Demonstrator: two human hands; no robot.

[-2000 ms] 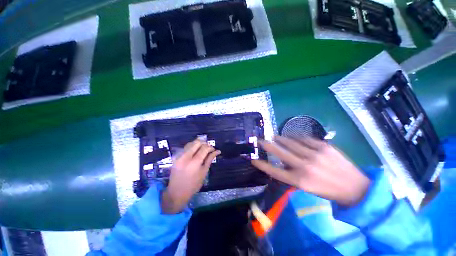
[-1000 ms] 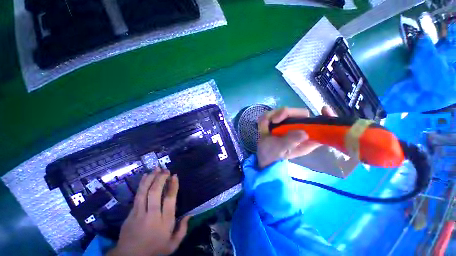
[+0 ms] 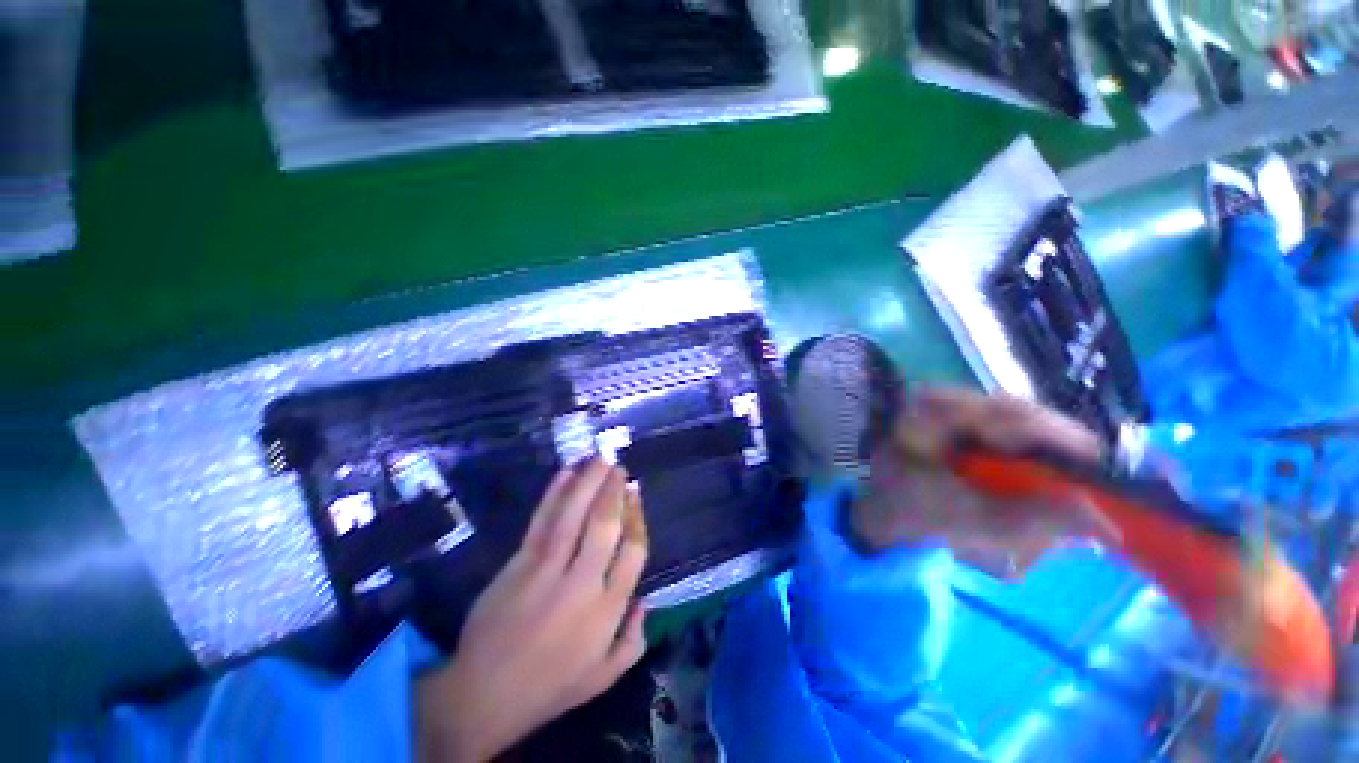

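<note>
A black plastic housing (image 3: pixel 678 514) lies in front of me on a whitish bubble-wrap sheet (image 3: pixel 194 492). Small silver-white brackets (image 3: pixel 750 428) sit on it. My left hand (image 3: pixel 544 611) lies on the housing's middle, fingertips at the white pieces near the center strip (image 3: pixel 575 437). Whether it holds anything small cannot be told. My right hand (image 3: pixel 984 477), blurred, is right of the housing, closed around an orange-red and black electric screwdriver (image 3: pixel 1237 581), its rear end pointing right and down. A round, dark, mesh-like screw dish (image 3: pixel 838 400) stands between the housing and my right hand.
Another housing (image 3: pixel 1061 321) on a sheet lies tilted to the right. More housings lie along the green surface (image 3: pixel 596 194), one large one (image 3: pixel 447 60) at the top. A person in a blue smock (image 3: pixel 1267 313) is at the right.
The view has shifted, so the housing shows farther right. My right hand, still holding the screwdriver, shows lower right, with the screwdriver's rear end tilted farther down. My left hand stays on the housing.
</note>
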